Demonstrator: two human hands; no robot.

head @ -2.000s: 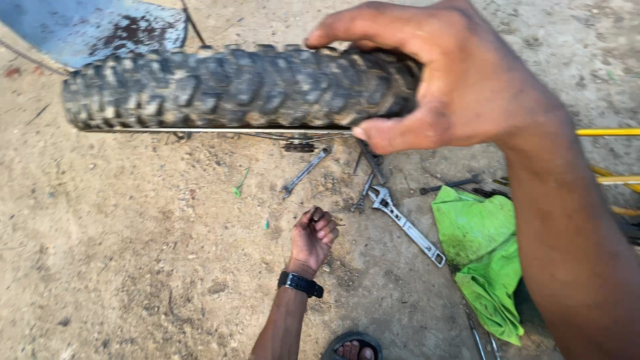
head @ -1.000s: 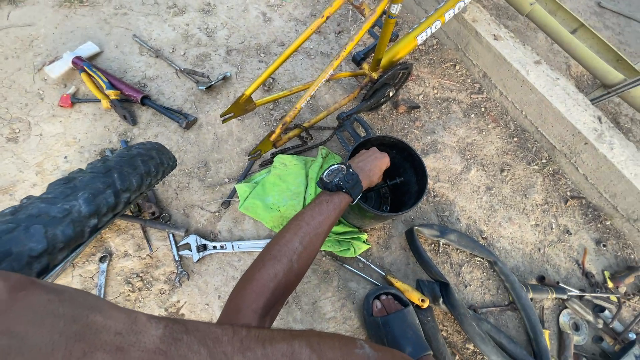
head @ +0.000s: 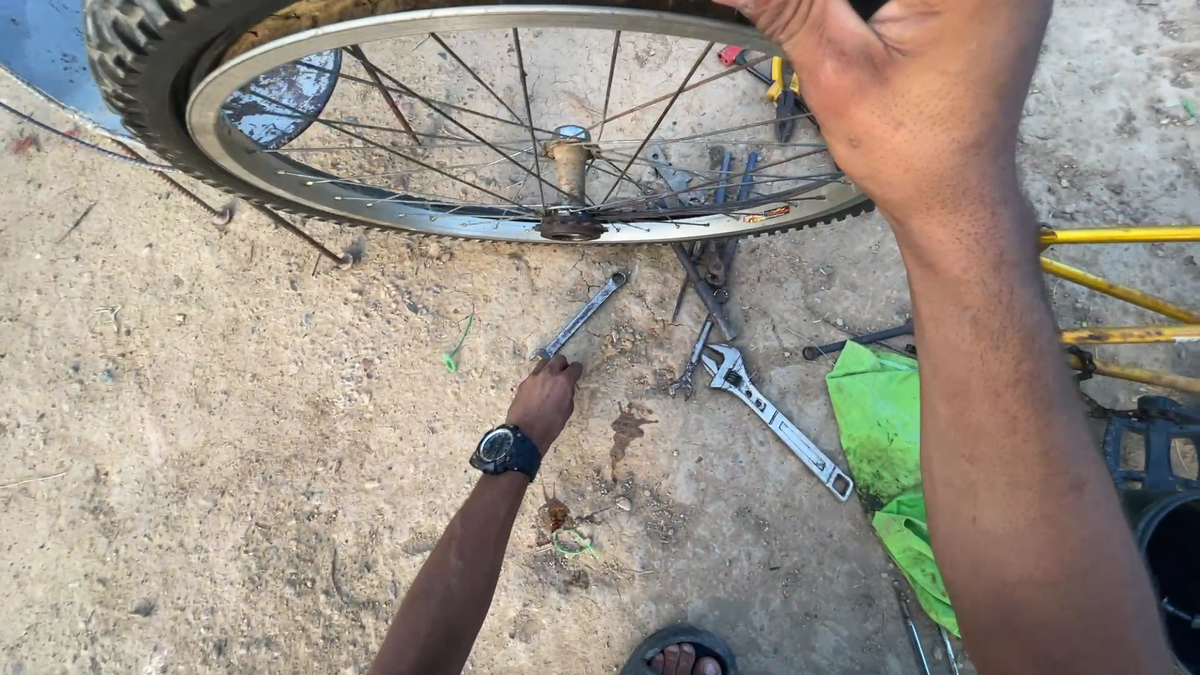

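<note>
My right hand [head: 900, 103] grips the top right of a bicycle wheel's knobby tyre [head: 141, 94]; its fingertips are partly out of frame. The wheel is tilted, with its silver rim [head: 403, 26], spokes and rusty hub [head: 570, 169] showing. Lower down, my left hand [head: 547, 398], a black watch on its wrist, has its fingers at the near end of a combination wrench [head: 586, 314] on the ground. Whether they grip it is not clear. Right of that hand lie an adjustable wrench [head: 778, 422] and a smaller wrench [head: 692, 361].
A green cloth [head: 877, 431] lies partly behind my right forearm. Yellow bicycle frame tubes [head: 1125, 336], a black pedal [head: 1148, 441] and a black bucket [head: 1172, 544] are at right. Pliers [head: 786, 103] show past the rim. A blue surface [head: 56, 56] stands upper left; a sandalled foot [head: 680, 652] is below.
My left hand, at the black bucket one second ago, is now by the combination wrench. My right hand still holds the wheel, whose spokes and hub now show. The view has swung left.
</note>
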